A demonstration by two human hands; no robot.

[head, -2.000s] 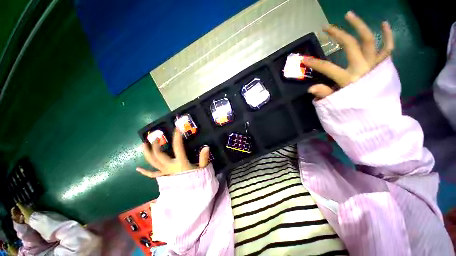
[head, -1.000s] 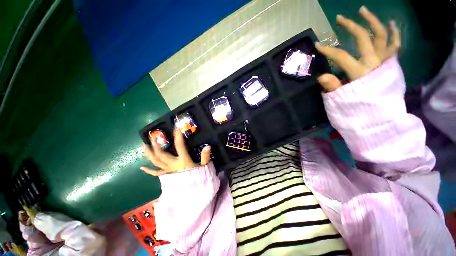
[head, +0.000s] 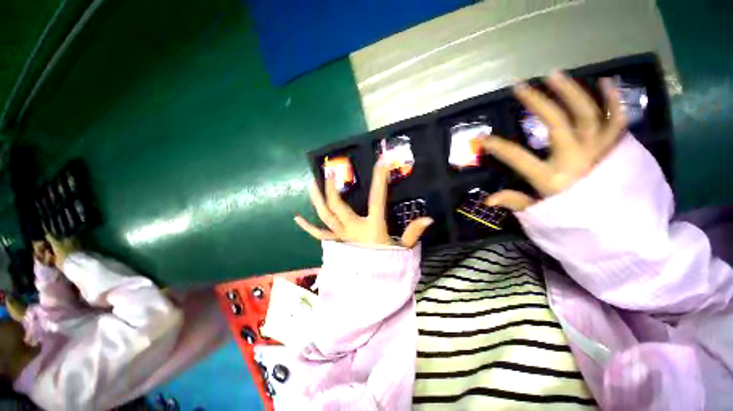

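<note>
A long black pocket tray lies across the front of me. Its far row holds several smartwatch units with lit screens; the one second from the left and the third unit show white and orange. Two units in the near row show dark grids, one with a yellow line. My left hand is spread over the tray's left end, fingertips at the two leftmost far-row units. My right hand is spread over the right half, index fingertip at the third unit, partly hiding the fourth and fifth. Neither hand grips anything.
A beige strip and a blue mat lie beyond the tray on the green bench. A red tray with dark round parts and white papers is low left. Another person's sleeve and a black tray are far left.
The view has shifted, so the tray sits further right. My right hand has moved left along the tray, from the rightmost unit to the third. More of the red tray and its papers shows.
</note>
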